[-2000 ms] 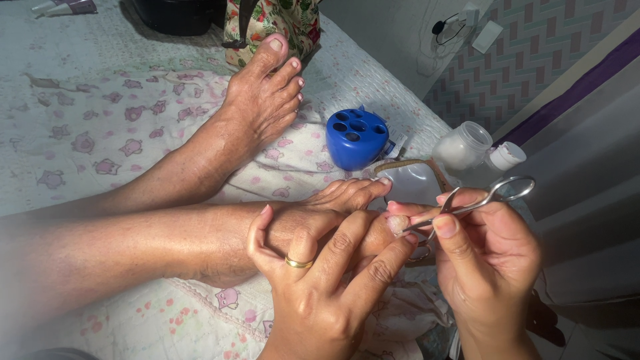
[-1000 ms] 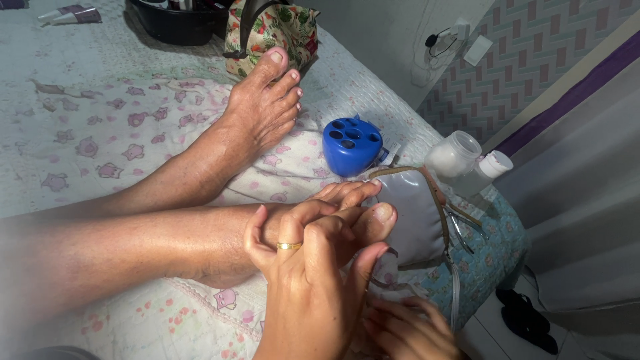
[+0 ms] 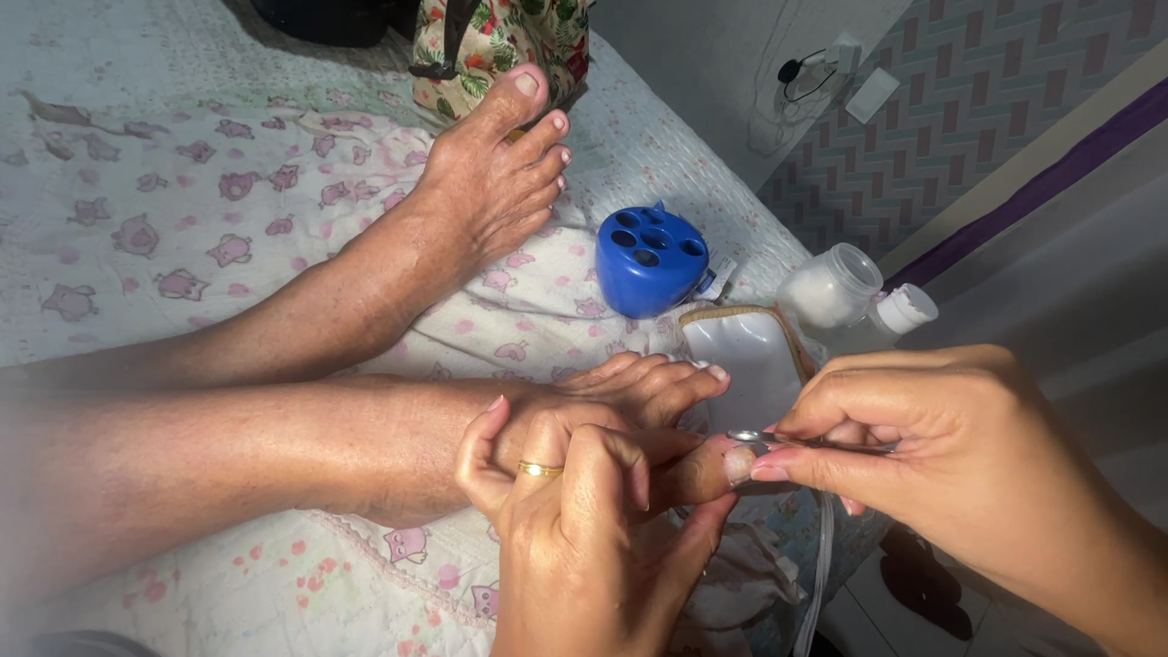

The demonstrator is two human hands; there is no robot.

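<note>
My left hand (image 3: pixel 593 502), with a gold ring on one finger, grips the big toe (image 3: pixel 698 473) of another person's nearer foot, thumb below and fingers above. Between the thumb and fingers of my right hand (image 3: pixel 876 420) is a slim metal nail tool (image 3: pixel 817 443). Its small rounded loop-like end lies over the side of the big toenail (image 3: pixel 739 464), and the rest runs back into my fingers. The other toes (image 3: pixel 652 383) of this foot point right, beyond my left hand. The person's other foot (image 3: pixel 484 173) rests farther back on the patterned cloth (image 3: pixel 182 246).
Beyond the nearer foot are a blue plastic holder with round holes (image 3: pixel 652 260), an open pouch (image 3: pixel 744 351), a clear jar with white contents (image 3: pixel 830 287) and a white-capped bottle (image 3: pixel 903 310). A floral bag (image 3: pixel 502 55) stands behind the farther foot. The bed's edge (image 3: pixel 693 137) runs diagonally.
My right hand was low beside the bed edge a second ago and is now up at the big toe with the metal tool. Two seconds ago it held a scissor-like tool there.
</note>
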